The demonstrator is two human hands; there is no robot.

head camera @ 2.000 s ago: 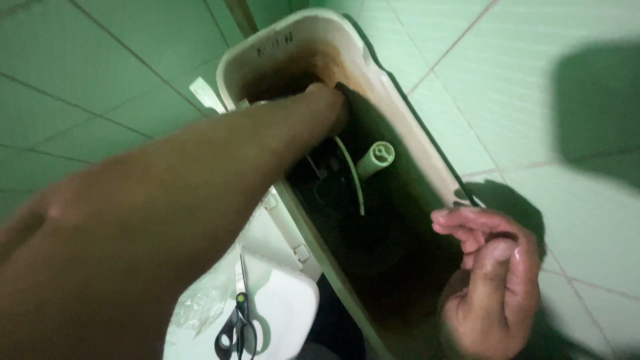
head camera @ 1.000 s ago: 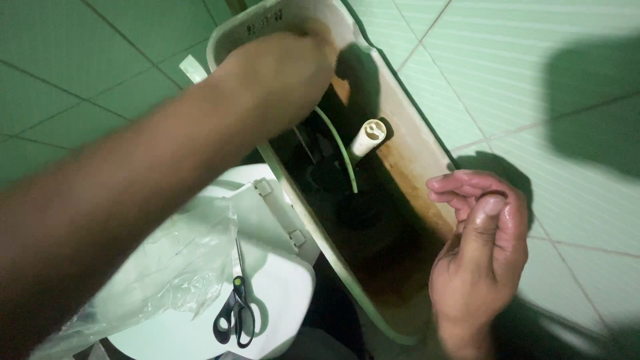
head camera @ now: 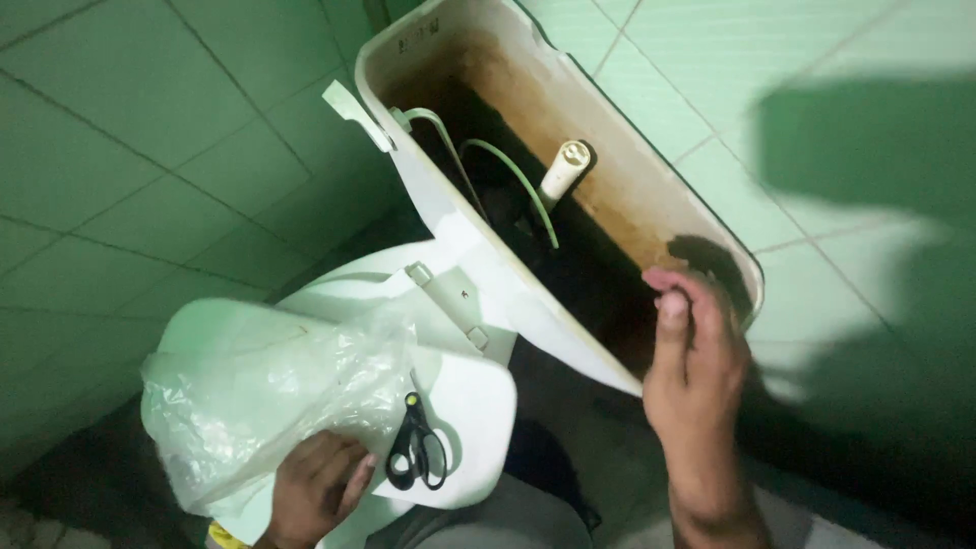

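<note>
My left hand (head camera: 320, 484) rests its half-curled fingers at the lower edge of a clear plastic bag (head camera: 267, 396), which lies on the white toilet lid (head camera: 473, 389). Just right of it are scissors (head camera: 415, 450) with black handles. My right hand (head camera: 698, 335) is raised over the near right end of the open toilet tank (head camera: 671, 152), fingers curled toward the thumb; whether something small sits between them cannot be seen. Inside the brown-stained tank stand a white overflow tube (head camera: 564, 174) and a thin pale refill hose (head camera: 518, 175).
The white flush lever (head camera: 354, 114) sticks out from the tank's outer left side. Green wall tiles (head camera: 137, 152) surround the toilet. Seat hinges (head camera: 419, 273) lie between lid and tank. Something yellow (head camera: 226, 536) shows at the bottom left.
My left hand has come out of the tank and moved down to the plastic bag. My right hand stays curled by the tank's right end. The view has shifted.
</note>
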